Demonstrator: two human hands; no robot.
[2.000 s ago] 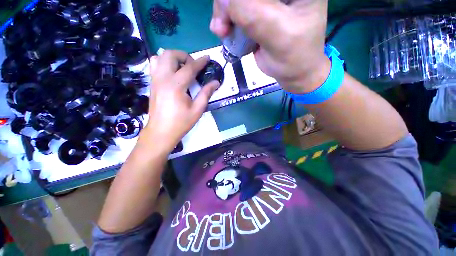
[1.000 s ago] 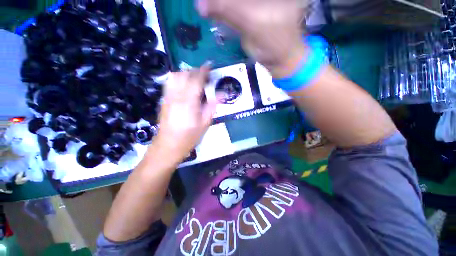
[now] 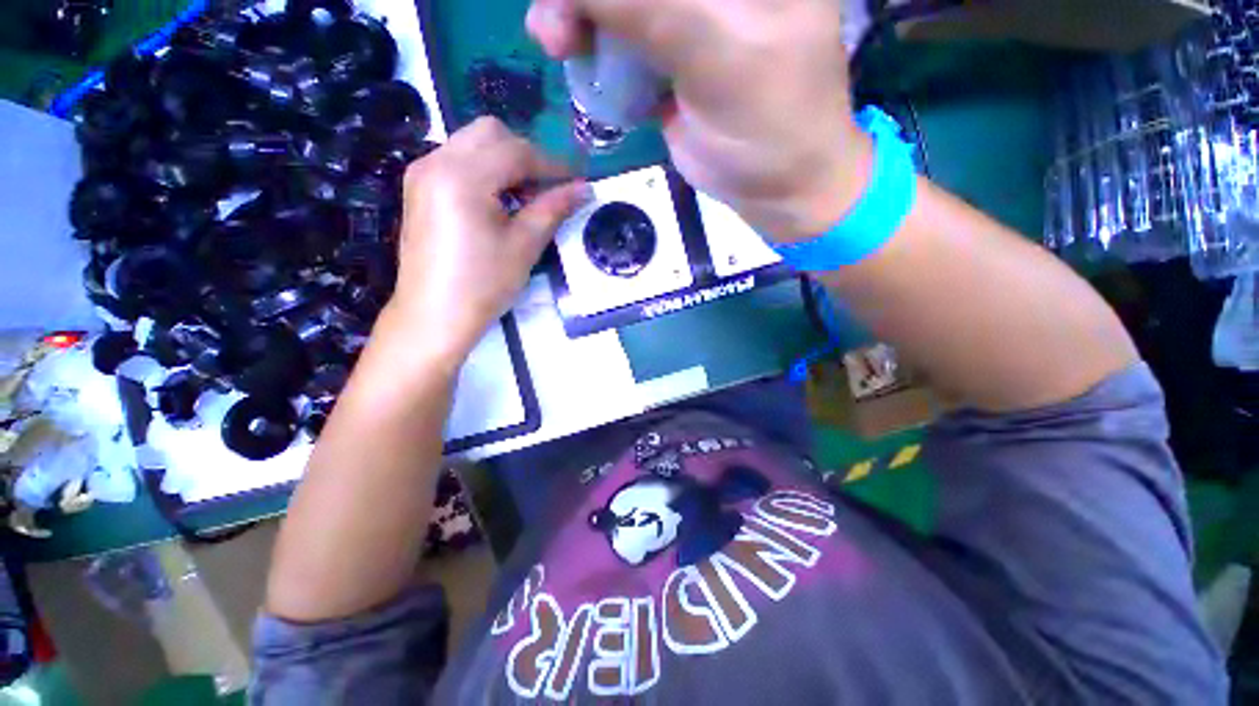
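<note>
A round black housing (image 3: 619,239) sits in the round hole of the left white block of the assembly fixture (image 3: 663,299). My right hand (image 3: 739,104) is closed around the grey electric screwdriver (image 3: 608,90), whose metal nose points down above and behind the fixture. The bit tip cannot be made out. My left hand (image 3: 476,228) is at the left edge of the fixture, thumb and fingertips close together. Whether it pinches something small is hidden. The second white block is partly covered by my right hand and wrist.
A big heap of black housings (image 3: 256,207) lies on a white black-rimmed tray at left. Pale jumbled parts (image 3: 69,428) lie left of it. Small black parts (image 3: 505,90) lie on the green mat behind. Clear blister trays (image 3: 1132,193) are stacked at right.
My left hand has moved off the housing to the fixture's left side, and the housing now shows in the block. The screwdriver has lifted away from it. The whole view has shifted slightly.
</note>
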